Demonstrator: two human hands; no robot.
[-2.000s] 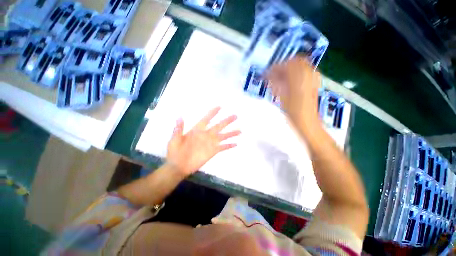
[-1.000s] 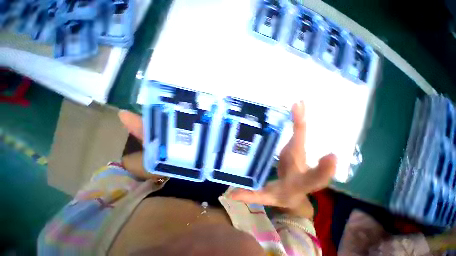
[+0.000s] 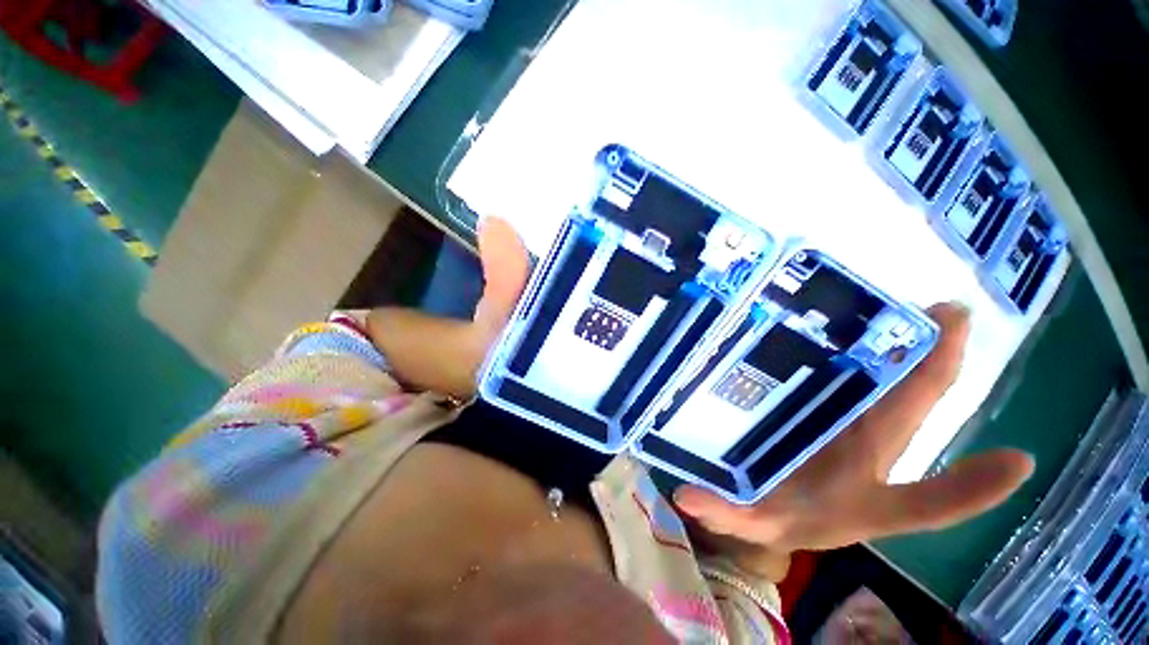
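Observation:
Two light-blue plastic housings are held side by side, open faces up, near the wearer's body. The left housing point(image 3: 630, 296) and the right housing point(image 3: 781, 374) touch along their long sides. Both show black strips, a black patch at the far end and a small dotted patch. My left hand point(image 3: 485, 315) grips the left housing's outer side, with the thumb showing and the other fingers hidden. My right hand point(image 3: 869, 466) is at the right housing's outer and near edge, with fingers spread around it.
A row of several housings point(image 3: 932, 141) lies along the far right edge of the white sheet point(image 3: 706, 88). Stacked filled trays point(image 3: 1071, 542) stand at the lower right. Other housings point(image 3: 334, 10) lie at the upper left. A cardboard box point(image 3: 271, 239) is at the left.
Two seconds ago my right hand was at the far housings and my left was empty. Since one second ago, the held pair has shifted right and tilted as the view turned.

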